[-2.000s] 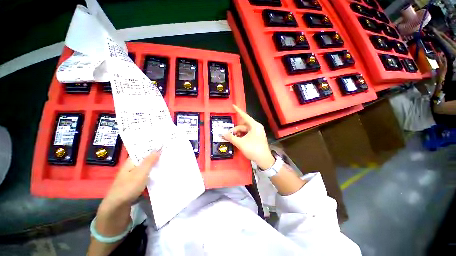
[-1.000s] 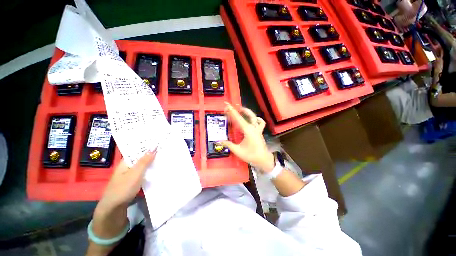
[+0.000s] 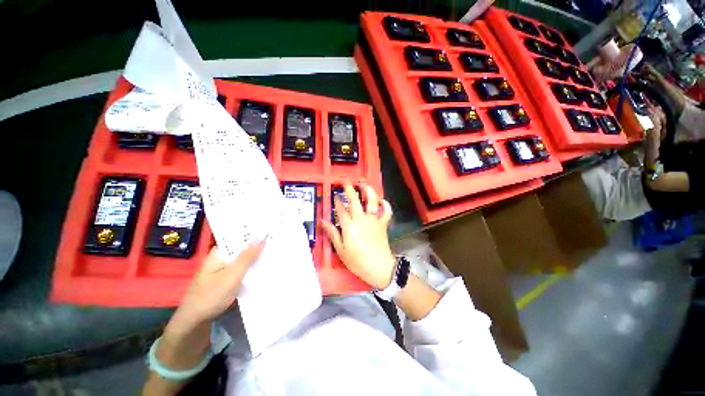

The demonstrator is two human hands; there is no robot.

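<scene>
A red tray (image 3: 185, 291) lies in front of me with black devices in two rows of pockets. Devices in the near row, such as the one at left (image 3: 114, 215), carry white printed labels. My left hand (image 3: 220, 280) holds the long printed label strip (image 3: 246, 197) between thumb and fingers. The strip hangs over the tray and hides parts of some devices. My right hand (image 3: 359, 236) is over the near-row device at the right end (image 3: 338, 203), fingers spread and pressed on it, covering most of it.
More red trays with black devices stand at right, one stacked (image 3: 420, 166) and one beyond it (image 3: 562, 138). Cardboard cartons (image 3: 502, 255) are below them. A pale edge rail (image 3: 286, 66) runs behind the tray. Another person's arm (image 3: 654, 155) shows at far right.
My right hand has moved from beside the right-end device onto it, its fingers now spread over the face. My left hand still holds the strip. The whole view has shifted slightly.
</scene>
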